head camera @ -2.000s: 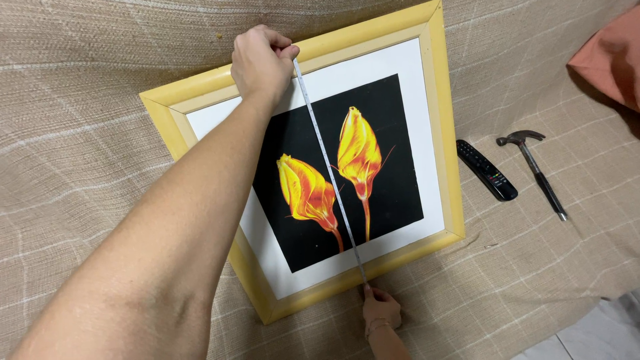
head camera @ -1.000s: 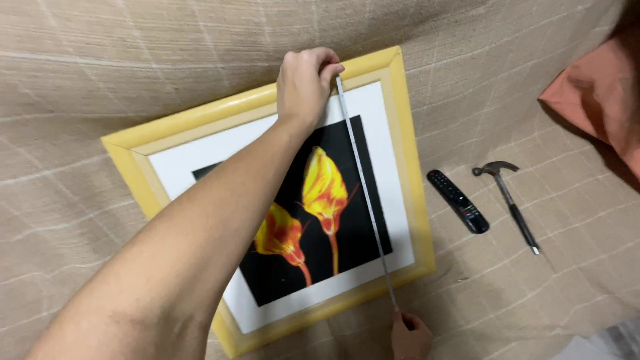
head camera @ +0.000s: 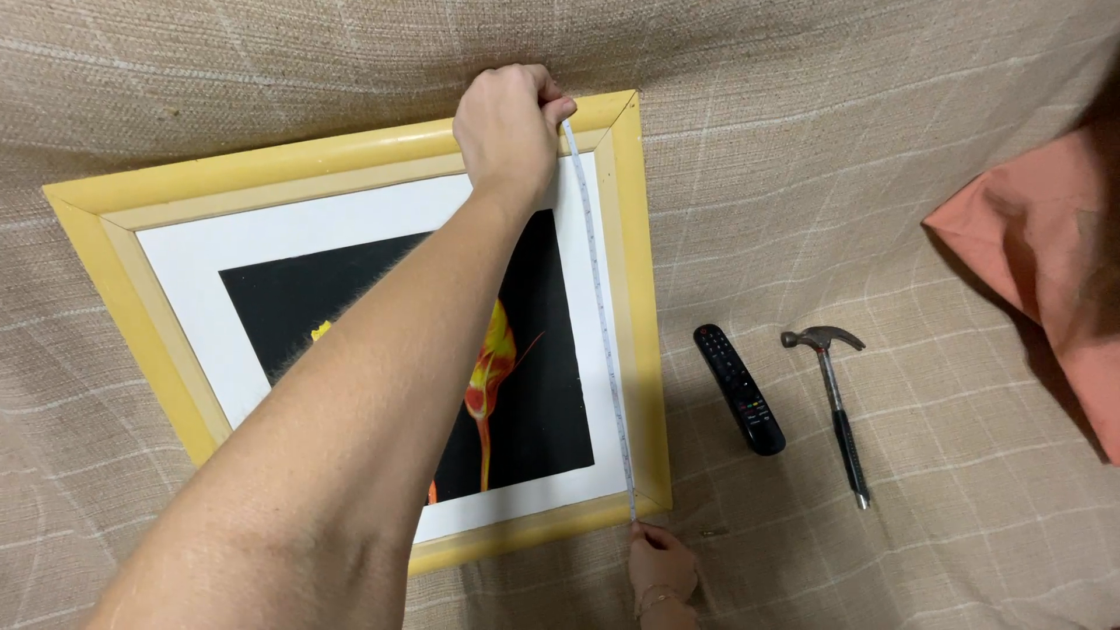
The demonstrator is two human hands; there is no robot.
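A yellow wooden picture frame [head camera: 652, 350] with a white mat and a flower picture on black leans on the covered couch. A white measuring tape [head camera: 597, 280] runs down over the right strip of the mat, near the frame's inner edge. My left hand [head camera: 512, 122] pinches its upper end over the frame's top rail, and the left forearm covers much of the picture. Below the frame's bottom right corner, my right hand [head camera: 662, 564] grips the tape's lower end; a thin bracelet is on the wrist.
Right of the frame, a black remote control [head camera: 739, 389] and a claw hammer [head camera: 836, 411] lie on the beige woven couch cover [head camera: 945, 542]. A salmon-coloured cloth [head camera: 1050, 254] is at the far right.
Both hands have moved right along the frame, carrying the tape from across the middle of the flower picture to the right strip of the mat.
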